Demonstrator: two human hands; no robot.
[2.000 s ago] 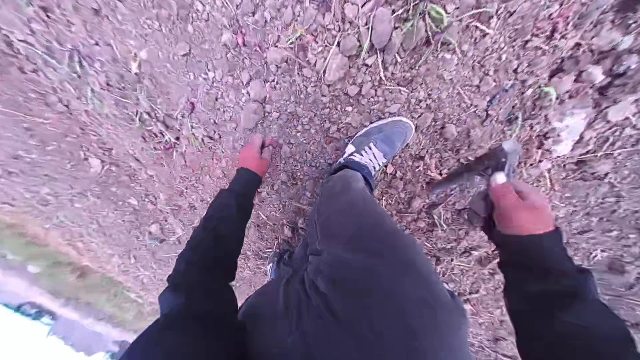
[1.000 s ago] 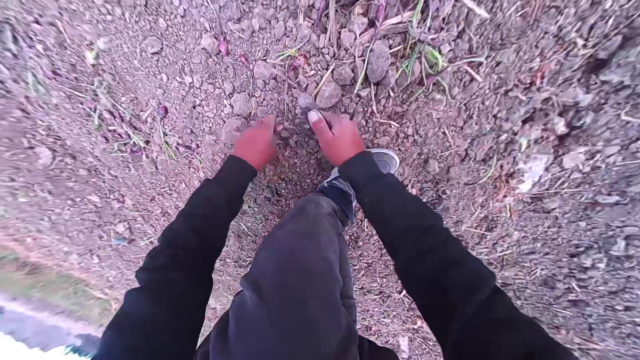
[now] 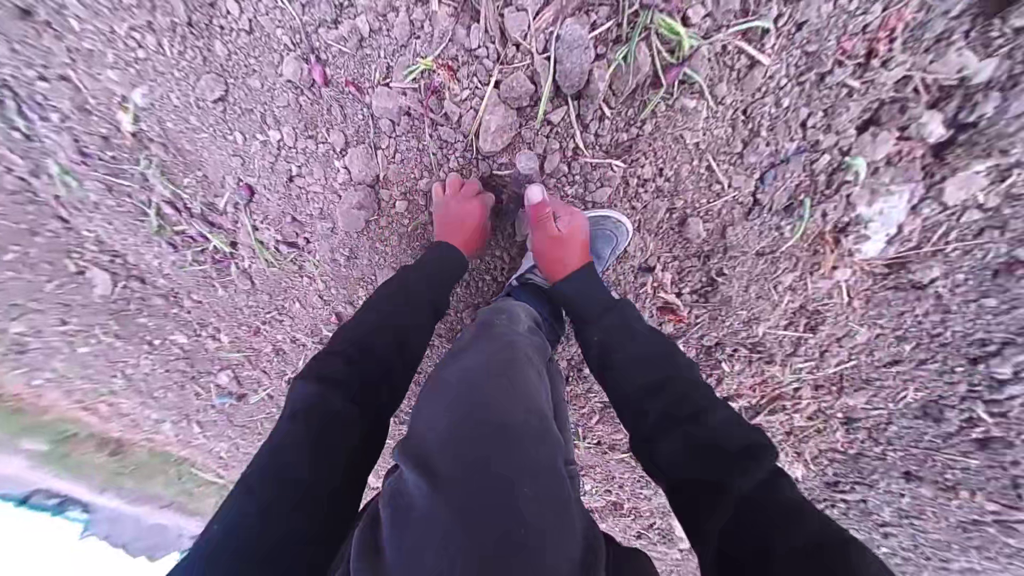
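Low over the cloddy soil, my right hand (image 3: 558,232) grips a short hand tool (image 3: 526,164), its rounded end pointing away from me past my thumb; the rest is hidden by the hand and blurred. Just left of it, my left hand (image 3: 462,214) is at the soil with its fingers curled down, and whether it holds anything is hidden. Dark loose earth lies between the two hands. Close to my right hand is the toe of a grey-blue shoe (image 3: 610,236).
Stones and clods (image 3: 574,56) lie ahead of the hands. Green-leaved plants (image 3: 676,32) are at the top. A small purple bulb (image 3: 318,72) and another purple bulb (image 3: 246,192) rest on the soil to the left.
Two seconds ago my right hand held the tool out to the right, away from my left hand. It has since moved left, beside my left hand at the soil.
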